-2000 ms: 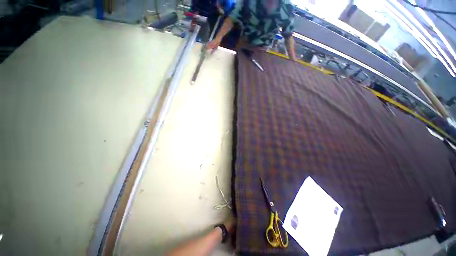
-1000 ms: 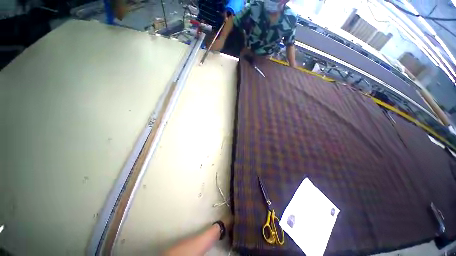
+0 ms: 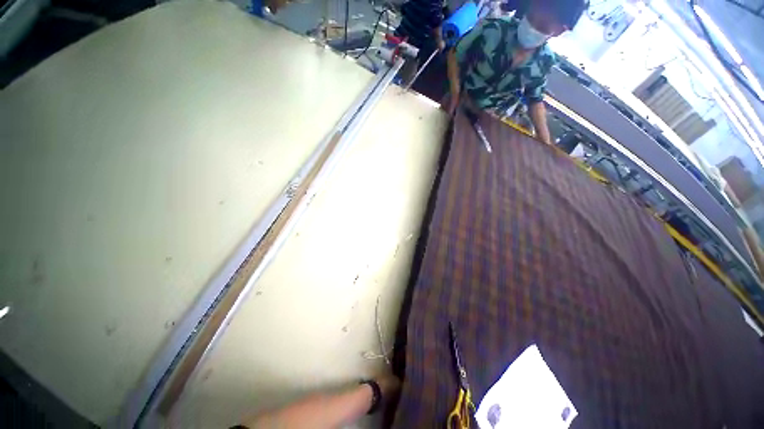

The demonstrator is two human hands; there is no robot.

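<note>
The checked brown fabric stack lies on the table with its dark layered edge facing left. My left hand is at the near end of that edge, with a black band on the wrist; its fingers are dark and blurred against the cloth, so its grip cannot be told. My right hand is out of the picture. Yellow-handled scissors lie on the cloth, handles cut off by the bottom edge. A white paper sheet lies to their right.
A long metal rail with a brown strip crosses the pale table. Loose thread lies by the stack. A masked person stands at the far edge, near dark shears. Another person is behind, partly seen.
The view has shifted, so the stack and rail sit lower and farther right. The far person's masked face now shows. The thin rod at the far side is raised and tilted. My left hand stays by the stack edge.
</note>
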